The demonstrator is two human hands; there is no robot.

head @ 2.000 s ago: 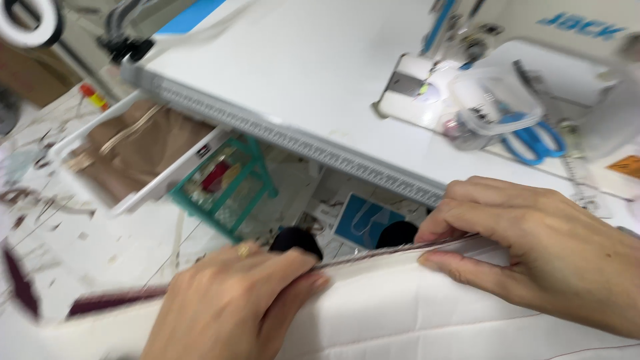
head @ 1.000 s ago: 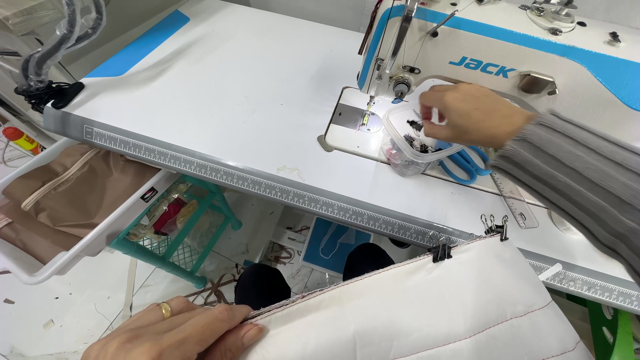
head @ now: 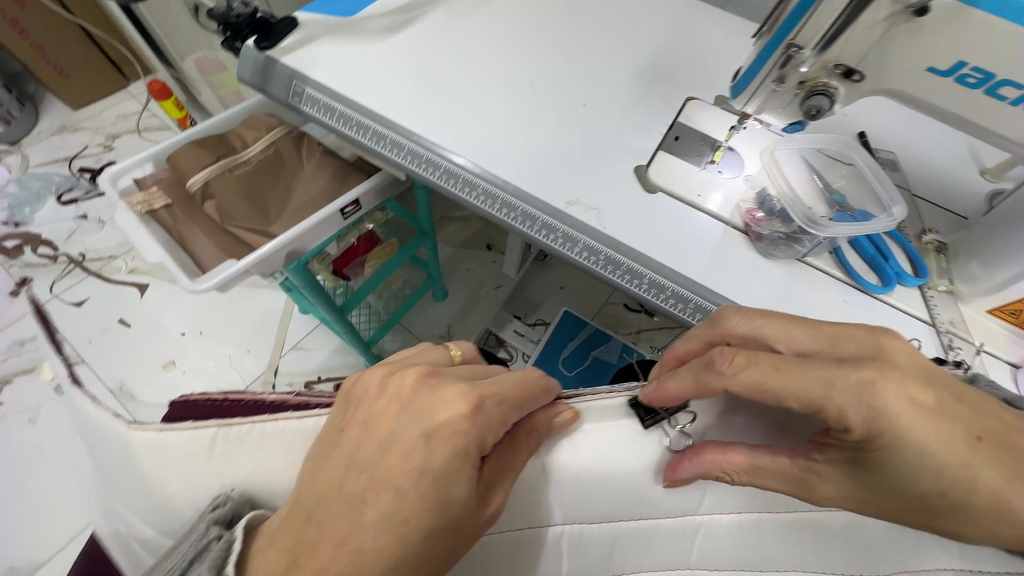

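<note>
White quilted fabric (head: 608,496) with stitched lines spans the lower view, a dark maroon layer (head: 240,406) showing along its upper edge. My left hand (head: 432,440), with a ring on one finger, pinches that edge between thumb and fingers. Just to the right, a small black binder clip (head: 652,412) sits on the edge, its wire handles hanging over the white side. The fingertips of my right hand (head: 800,408) touch the clip's top, while the thumb is apart, below the handles. More clips (head: 952,364) are partly visible beyond my right wrist.
A Jack sewing machine (head: 848,56) stands on the white table (head: 520,104), whose edge bears a ruler strip. Beside it are a clear plastic container (head: 780,220) and blue-handled scissors (head: 880,260). At left, a white tray (head: 200,276) of brown fabric adjoins a green stand (head: 344,312).
My right hand has left the plastic container and come down to the fabric edge, where a binder clip now sits beside my left hand. The view has shifted.
</note>
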